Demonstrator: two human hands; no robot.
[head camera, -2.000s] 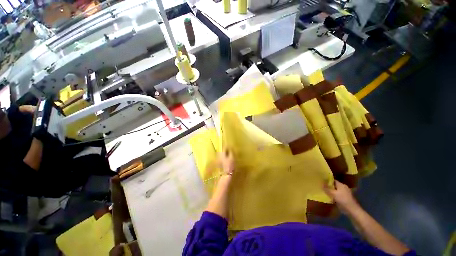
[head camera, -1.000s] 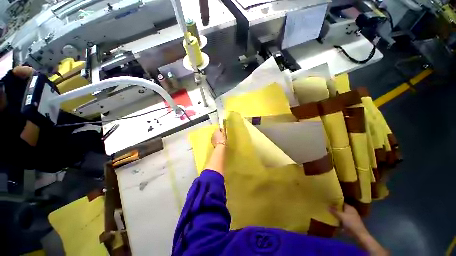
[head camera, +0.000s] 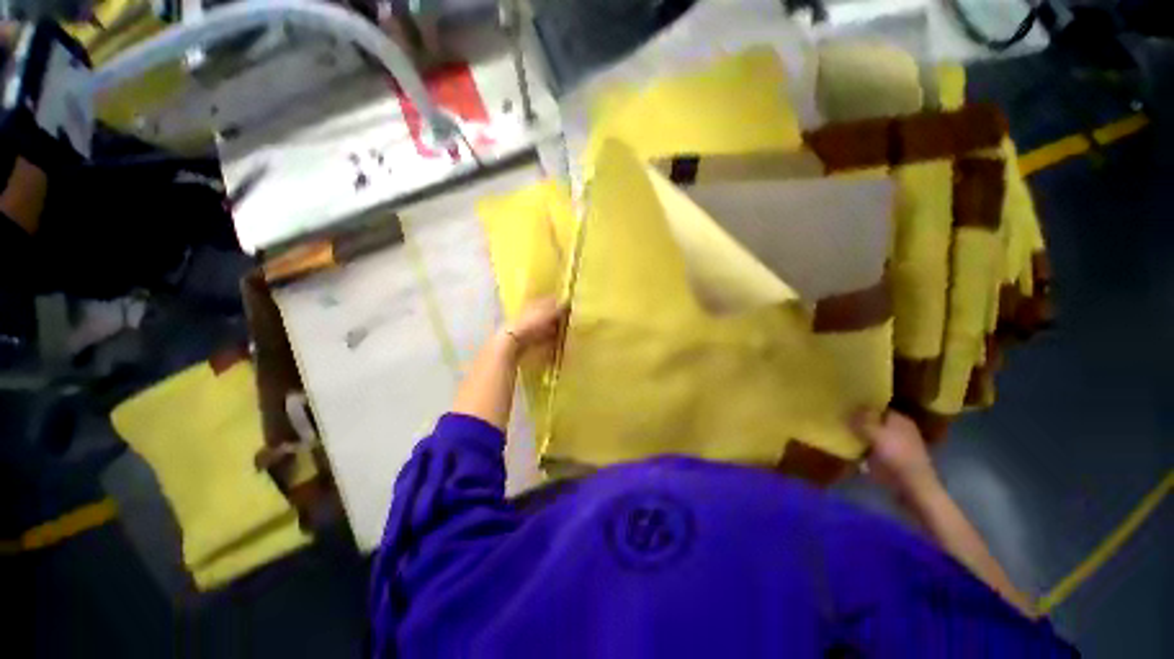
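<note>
A large yellow panel (head camera: 695, 373) lies in front of me, its upper part folded over into a peak. My left hand (head camera: 538, 322) grips its left edge; the fingertips are partly hidden. My right hand (head camera: 895, 451) holds its lower right edge, beside a brown trim patch (head camera: 824, 461). Another brown trim patch (head camera: 852, 310) lies at the panel's right side, below a grey face (head camera: 798, 232). A smaller yellow piece (head camera: 519, 238) lies left of the panel. Stacked yellow bundles (head camera: 922, 277) with brown ends overlap in a row at the right.
A pale tabletop (head camera: 373, 373) extends left. A curved white tube (head camera: 277, 16) arches over the machine bed (head camera: 309, 167) with its red plate (head camera: 444, 110). A separate yellow pile (head camera: 213, 470) sits lower left. A person's dark sleeve (head camera: 116, 206) is at the left edge.
The view has tilted down, so the table and panels appear higher. My left hand has slid down the panel's left edge towards me. My right hand stays at the lower right edge.
</note>
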